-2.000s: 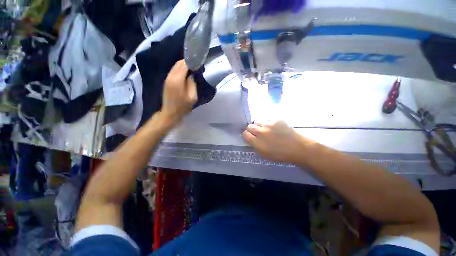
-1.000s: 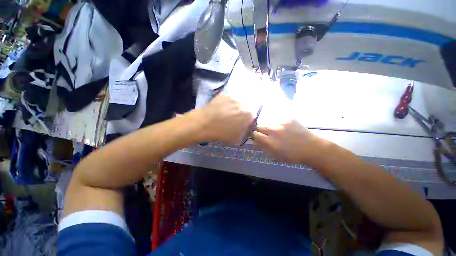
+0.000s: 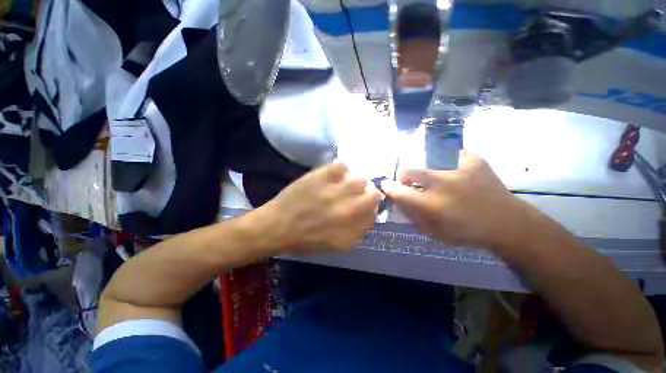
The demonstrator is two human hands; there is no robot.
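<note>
A black and pale garment piece [image 3: 191, 109] lies left of the needle area and runs under the grey oval attachment [image 3: 252, 47]. My left hand [image 3: 321, 207] is closed on its near end, just in front of the needle area. My right hand [image 3: 456, 200] pinches a small dark and pale edge [image 3: 381, 191] between thumb and fingers, close to my left fingertips. The presser foot and needle are lost in bright glare. A dark thread [image 3: 356, 47] runs down the machine face.
The white sewing machine head [image 3: 482, 44] hangs over the work. A red-handled tool [image 3: 625, 148] and part of the scissors [image 3: 650, 173] lie at the right. A white label [image 3: 132, 140] lies on cloth at the left. A red crate [image 3: 250, 309] is below the table.
My left hand has come from the cloth at the left to meet my right hand. The view has moved closer to the machine. The black and pale cloth is spread differently beside the needle area.
</note>
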